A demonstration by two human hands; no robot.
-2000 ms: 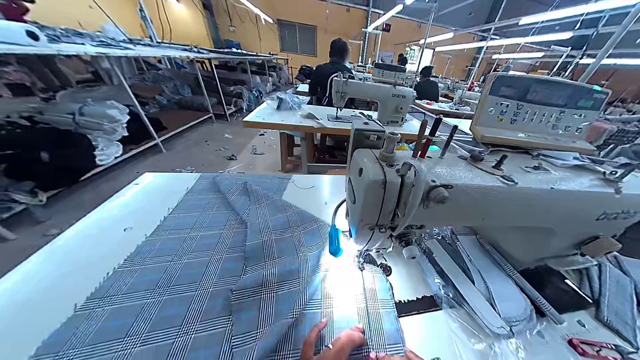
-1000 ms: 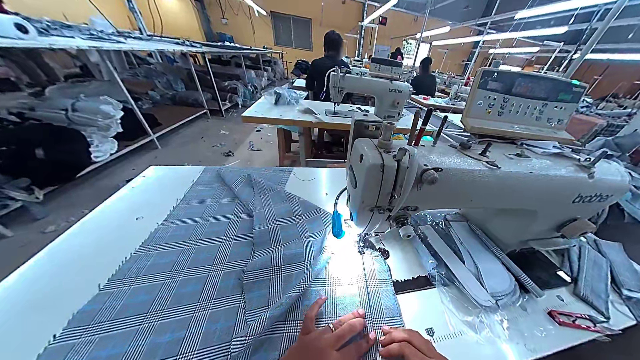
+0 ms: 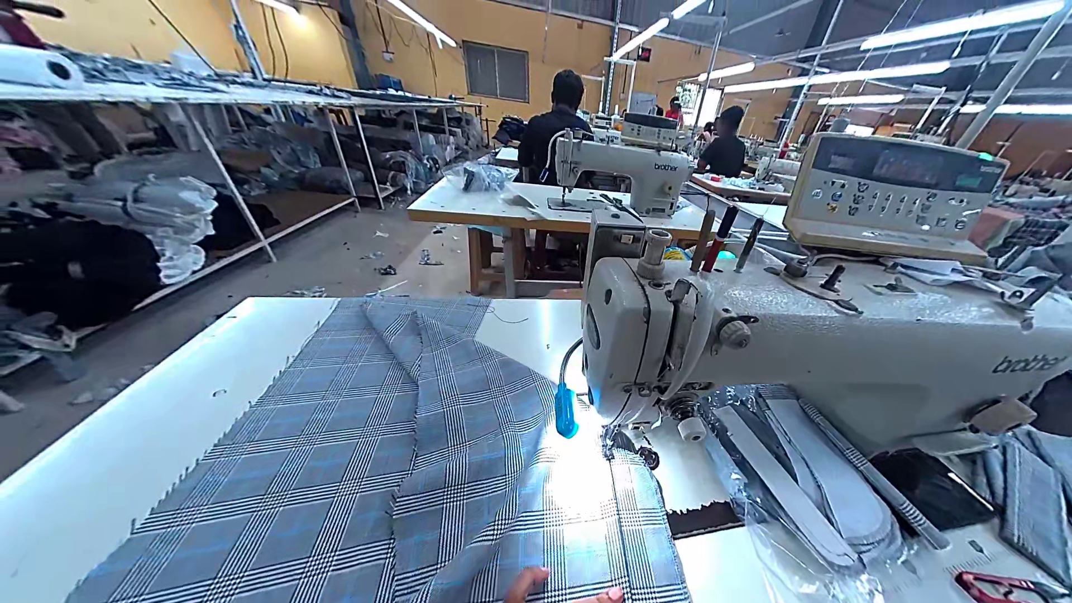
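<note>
Grey checked fabric with blue lines (image 3: 335, 435) lies over the white sewing table, its right part folded in layers. One strip runs under the presser foot (image 3: 615, 444) of a Brother industrial sewing machine (image 3: 821, 335), lit by a bright lamp near a blue-handled fitting (image 3: 567, 410). Only fingertips of my left hand (image 3: 563, 588) show at the bottom edge, thumb and finger apart and resting on the fabric below the needle area; the rest of this hand is cut off. My right hand is out of view.
Plastic-wrapped cut pieces (image 3: 804, 486) and red-handled snips (image 3: 1005, 586) lie right of the needle. A control panel (image 3: 896, 193) stands on the machine. Ahead is another sewing machine (image 3: 620, 172), with people beyond. Shelves of fabric (image 3: 276, 201) line the left.
Both hands rested on the fabric one second ago. My left hand has moved down toward the bottom edge, and my right hand has gone out of view.
</note>
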